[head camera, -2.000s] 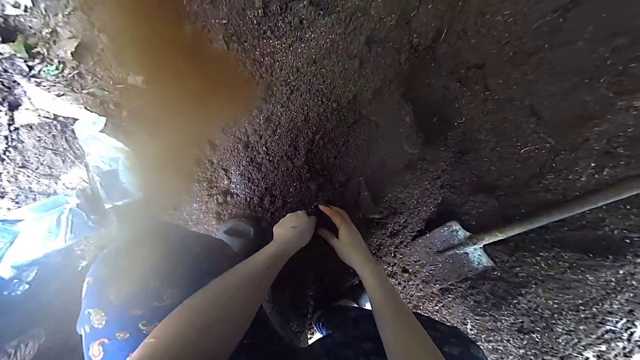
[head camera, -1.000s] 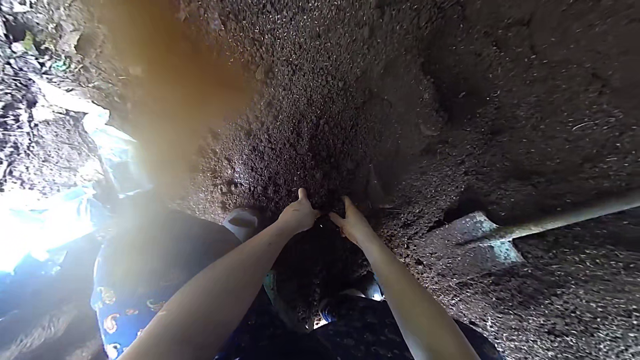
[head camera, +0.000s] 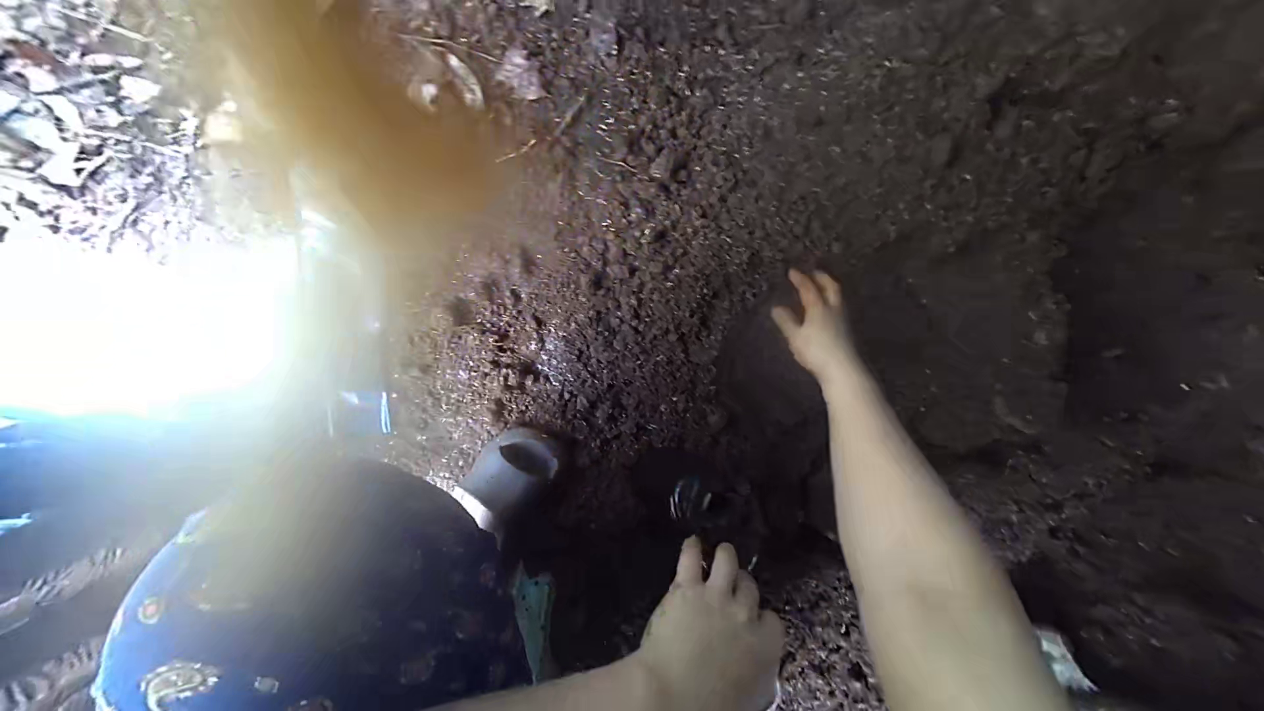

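Observation:
My right hand point(head camera: 818, 326) reaches out over the dark loose soil point(head camera: 632, 326), fingers apart and partly curled, with nothing seen in it. Lower down, my left hand point(head camera: 713, 622) is back up with its fingers bent, near a dark, shiny object point(head camera: 691, 499) that looks like a black plastic bag; what lies under its palm is hidden. The two hands are well apart. To the left of my left hand, a grey shoe point(head camera: 513, 474) rests on the soil beside my knee in patterned blue cloth point(head camera: 326, 592).
Dry leaf litter point(head camera: 79, 118) covers the ground at the upper left. Clear plastic sheeting point(head camera: 360, 395) lies by the bright glare on the left. A pale piece, perhaps the shovel blade point(head camera: 1065, 662), shows at the lower right. An orange-brown blur hides part of the upper left.
My hands, close together over the soil before, have moved apart: the right one outward and up, the left one down toward my body. The view has shifted, and the shovel's handle no longer shows.

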